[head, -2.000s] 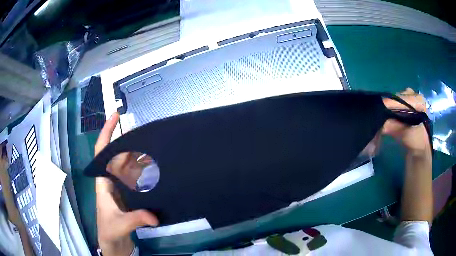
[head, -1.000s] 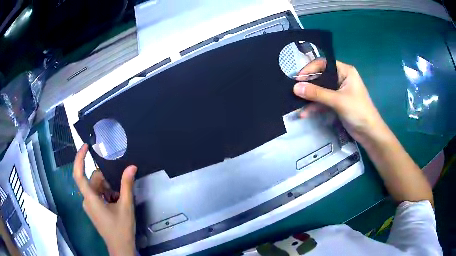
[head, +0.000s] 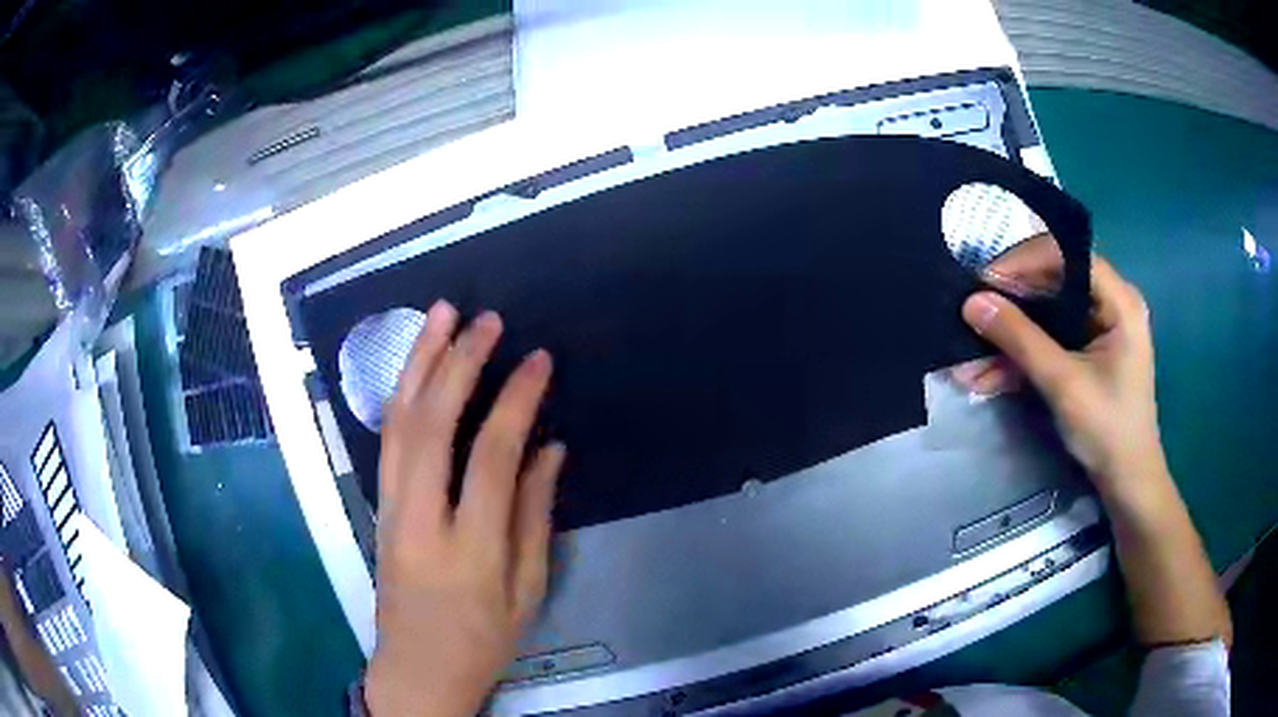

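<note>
The large black insulation sheet [head: 701, 308] lies over the upper part of the silver-grey laptop bottom cover [head: 757, 560]. Its left end lies against the cover; its right end is raised. A dotted vent grille [head: 376, 367] shows through the left hole, and part of another through the right hole. My left hand [head: 470, 518] rests flat on the sheet beside the left hole, fingers apart, holding nothing. My right hand [head: 1079, 364] pinches the sheet's right end below the right hole, thumb on top and fingers behind. The cover's lower part is uncovered.
White sheeting [head: 757, 49] lies under and behind the cover on the green mat [head: 1191, 252]. Black strips [head: 222, 350] lie to the left. Sticker sheets [head: 56, 588] with a loose white sheet [head: 133, 616] are far left. Crumpled clear plastic [head: 133, 168] is at the back left.
The sheet has come down onto the cover at its left end. My left hand has released the sheet's left edge and moved onto its surface. My right hand still holds the right end.
</note>
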